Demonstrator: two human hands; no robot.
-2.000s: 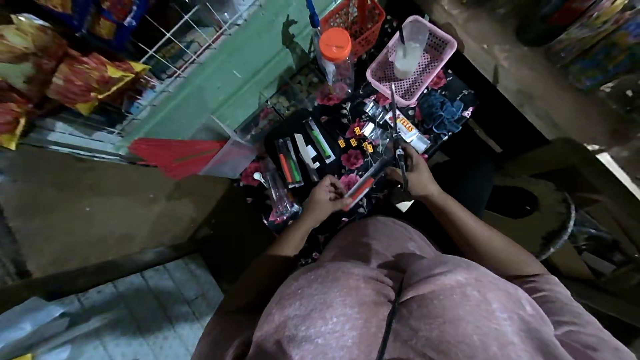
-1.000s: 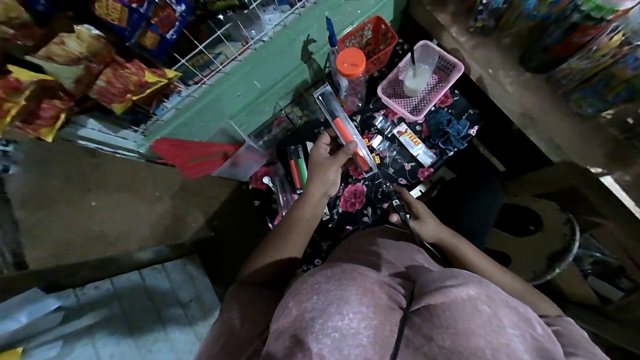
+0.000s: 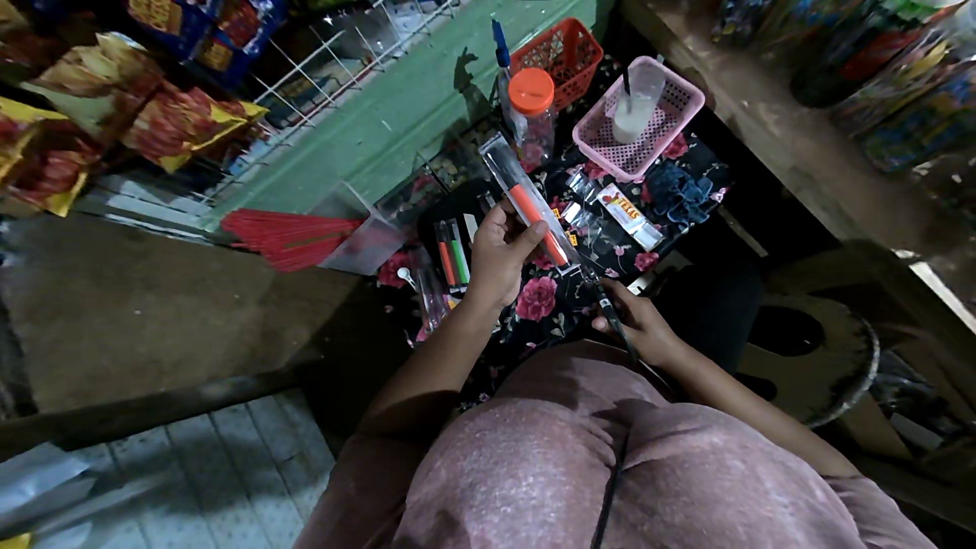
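Note:
My left hand (image 3: pixel 499 255) holds a clear plastic case (image 3: pixel 499 156) with an orange-handled item (image 3: pixel 526 206) inside, tilted over the floral cloth (image 3: pixel 537 299). At the case's lower end is the tip of a thin dark tool (image 3: pixel 608 307) with a cord, which my right hand (image 3: pixel 637 324) grips; what tool it is I cannot tell. Orange and green handled items (image 3: pixel 453 255) lie on a black surface left of my left hand. A small white spoon (image 3: pixel 407 277) rests beside clear plastic packaging (image 3: pixel 431 299). Right of the case lies a white packet (image 3: pixel 630 217) bearing writing.
A pink basket (image 3: pixel 583 141) holds a cup of pale liquid. Behind stand a jar with an orange lid (image 3: pixel 531 91) and a red basket (image 3: pixel 595 57). A dark blue scrunchie (image 3: pixel 679 192) lies at right. Red sticks (image 3: pixel 293 236) jut left from a clear container (image 3: pixel 370 242). Snack bags hang upper left.
My left hand has lifted the clear case up from low over the cloth, near my body. Between the last two frames, the case has come slightly nearer to the tool in my right hand.

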